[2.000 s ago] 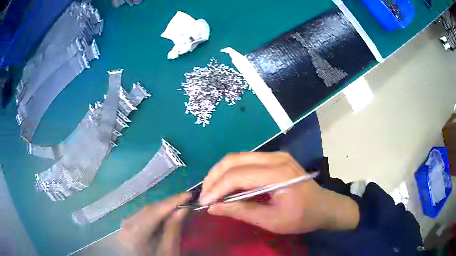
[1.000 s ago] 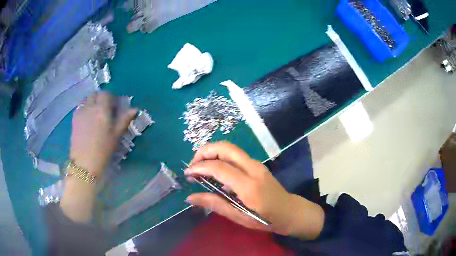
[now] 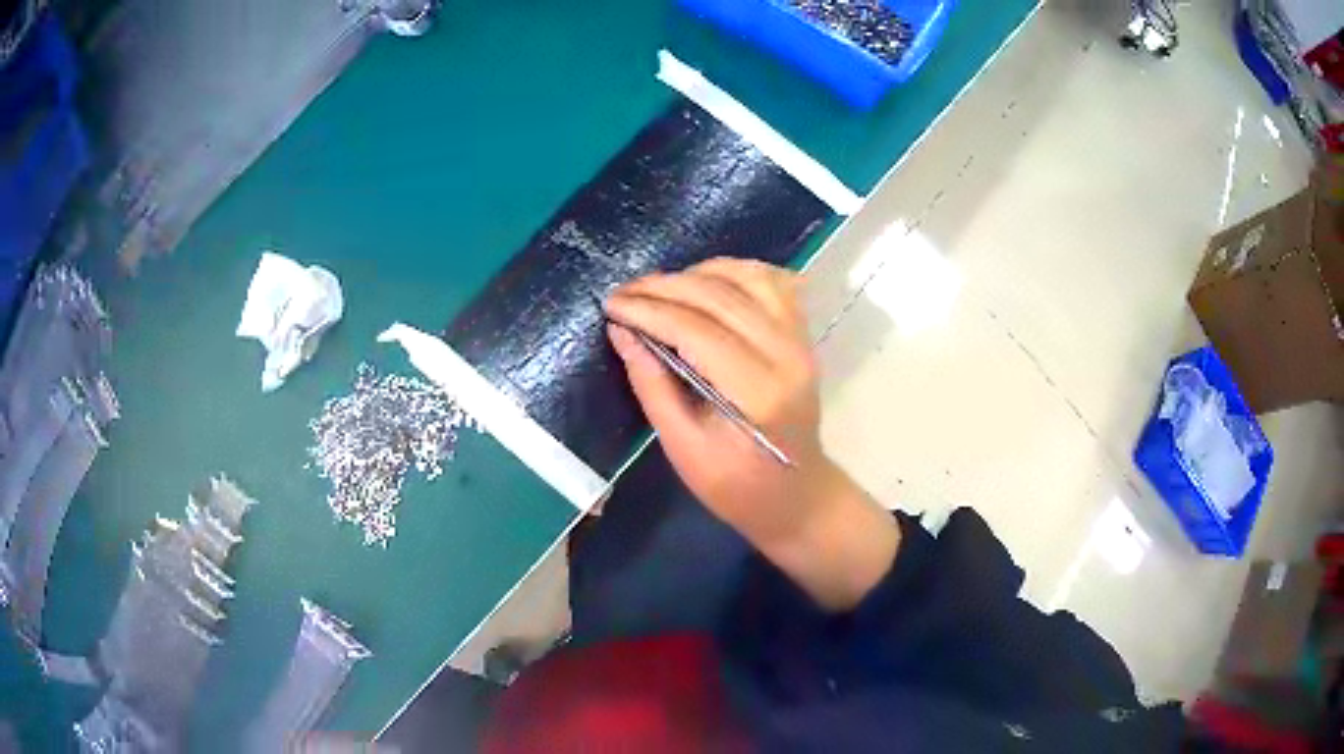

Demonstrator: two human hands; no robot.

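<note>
My right hand (image 3: pixel 737 383) holds slim silver tweezers (image 3: pixel 715 395) like a pen over the black sheet (image 3: pixel 553 317). The tweezer tips are at the sheet, close to the fingertips. A pale patch of tiny parts (image 3: pixel 572 236) shows on the sheet above the tips; the hand hides the sheet beyond them. White tape (image 3: pixel 509 420) runs along the sheet's near-left end, and another strip (image 3: pixel 759 130) along its far end. My left hand is not in view.
Loose small metal parts (image 3: pixel 380 445) lie heaped beside the tape. A crumpled white tissue (image 3: pixel 289 315) lies above them. Mesh straps (image 3: pixel 177 589) lie at lower left, more at far left. A blue parts bin (image 3: pixel 870 67) is at the top. On the floor are a cardboard box (image 3: pixel 1275 302) and blue bin (image 3: pixel 1164 479).
The view has shifted right. My right hand has moved from beside the loose heap to over the black sheet with the tweezers. My left hand, earlier over the straps, has left the picture.
</note>
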